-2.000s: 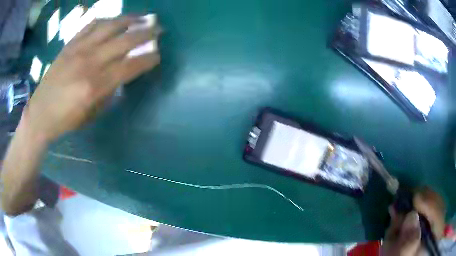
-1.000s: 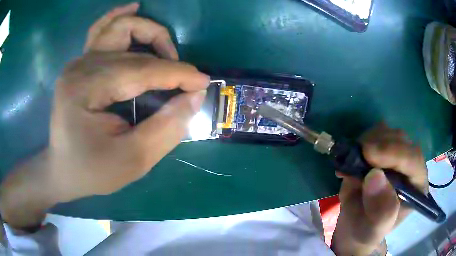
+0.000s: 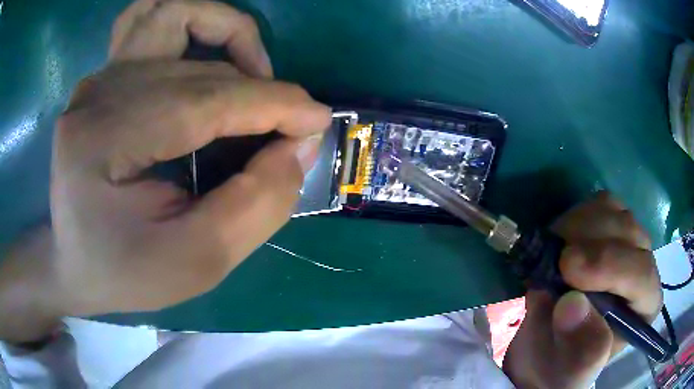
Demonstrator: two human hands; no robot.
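Note:
A black phone housing (image 3: 493,125) lies on the green mat with a silvery circuit board (image 3: 456,163) in its right half. My left hand (image 3: 183,152) grips the LCD module (image 3: 318,182) by its upper edge between thumb and forefinger, over the housing's left part. The orange flex cable (image 3: 358,161) spans from the module to the board's left edge. My right hand (image 3: 593,281) holds the soldering iron (image 3: 449,199) like a pen. Its tip is at the board's left side by the flex; contact cannot be told. A thin solder wire (image 3: 312,260) lies below the housing.
Part of another phone unit (image 3: 574,17) lies at the top right. A round pale-rimmed object (image 3: 683,99) is cut off by the right edge. The bench's curved front edge runs below, with light clothing beyond it. The iron's cord is at the lower right.
Since two seconds ago, my left hand has come to the housing and gripped the LCD module, and the iron has moved over the board. Over the last second the iron tip has shifted slightly toward the flex.

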